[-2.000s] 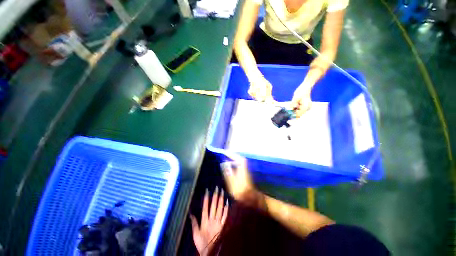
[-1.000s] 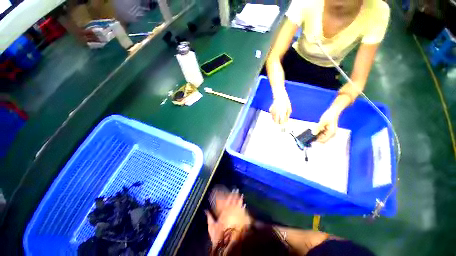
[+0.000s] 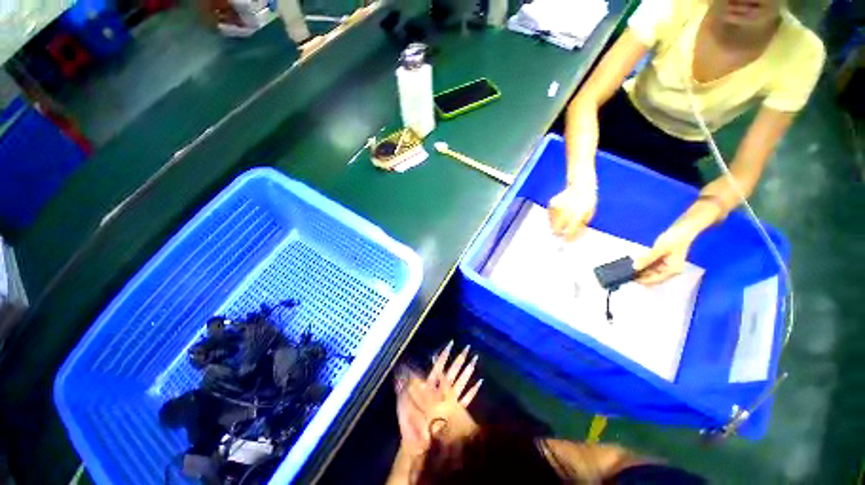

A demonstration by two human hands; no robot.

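Note:
My left hand [image 3: 438, 398] is near the bottom centre beside the bench edge, empty, with fingers apart. My right forearm [image 3: 588, 459] comes in from the lower right; dark hair covers its far end and I cannot make out my right hand clearly. The light blue perforated basket [image 3: 248, 186] lies tilted across the bench at left, with a tangled heap of black power adapters [image 3: 251, 369] and cords inside. A coworker's hand [image 3: 664, 258] holds one black adapter [image 3: 615, 273] above the white liner [image 3: 541, 260] in the darker blue bin [image 3: 569, 379].
On the green bench [image 3: 322, 142] stand or lie a white bottle [image 3: 415, 99], a phone [image 3: 467, 98], a small yellow-brown item [image 3: 396, 148], a thin pale stick [image 3: 474, 164] and papers [image 3: 560, 21]. A whitish line [image 3: 730, 170] hangs beside the coworker [image 3: 726, 57].
The view has shifted, so basket and bin sit further right and show more. The coworker's two hands have moved apart, one now holding the adapter. My left hand's spread fingers show again.

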